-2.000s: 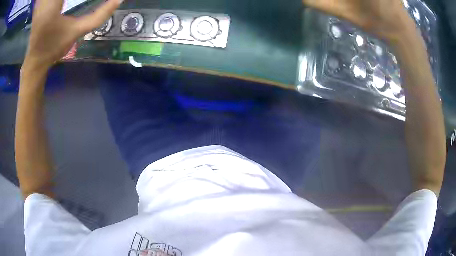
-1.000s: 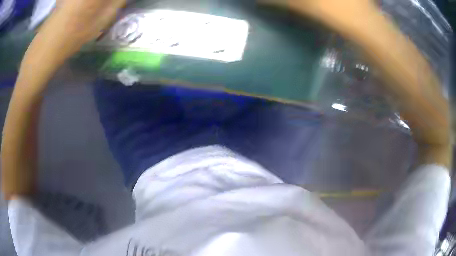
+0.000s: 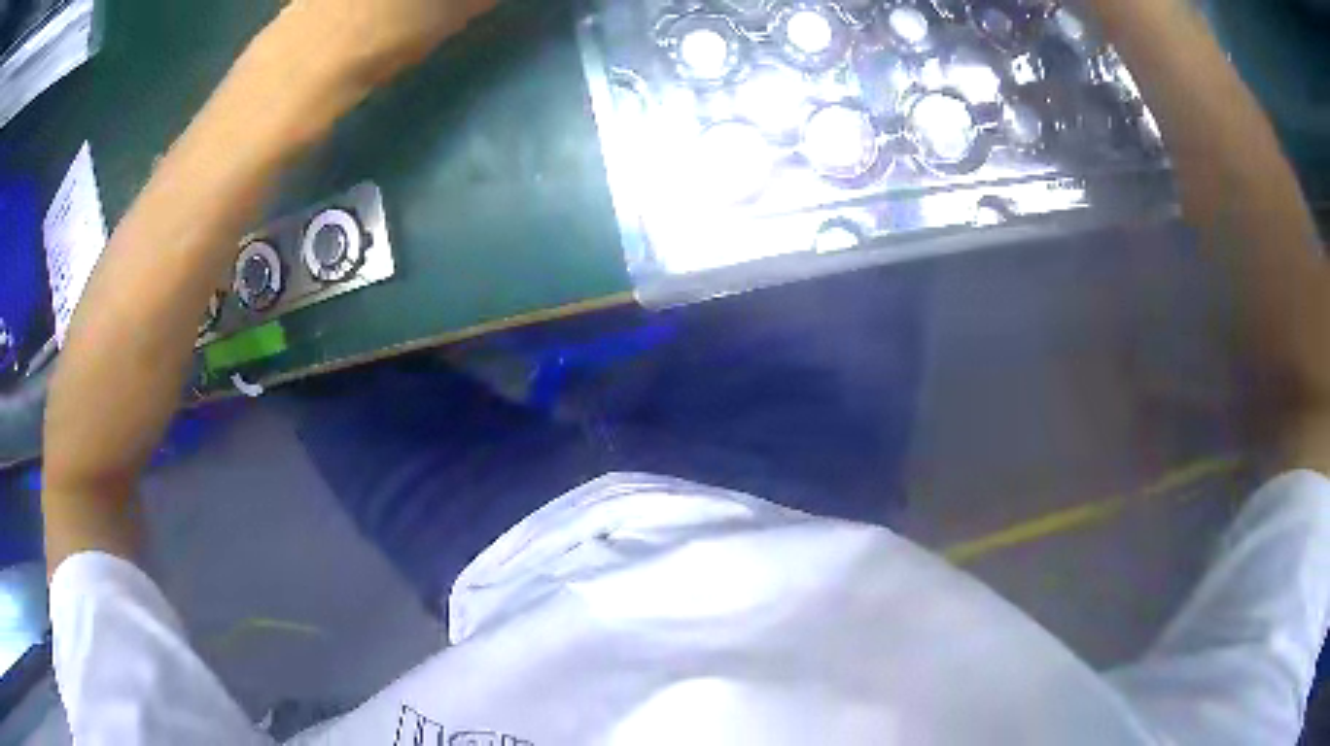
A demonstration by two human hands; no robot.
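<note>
The clear blister tray [image 3: 620,175] lies at the top centre to right, with strong glare on its round pockets. It overhangs the bench's near edge. The silver strip fixture [image 3: 375,262] lies at the left; two seats with round components [image 3: 334,244] show clearly, and a third is partly hidden behind my left forearm. Both forearms reach up past the top edge of the picture, the left one over the strip's left part, the right one over the tray's right side. My left hand and my right hand are cut off by the top edge.
The green bench mat [image 3: 481,190] lies between strip and tray. A green label [image 3: 245,347] is at the near bench edge below the strip. A white paper sheet [image 3: 73,241] and something dark blue are at the far left. Below are my legs and a grey floor with a yellow line [image 3: 1050,528].
The view has turned toward the right, so the tray now shows centrally and the strip farther left. Both hands have left the picture at the top.
</note>
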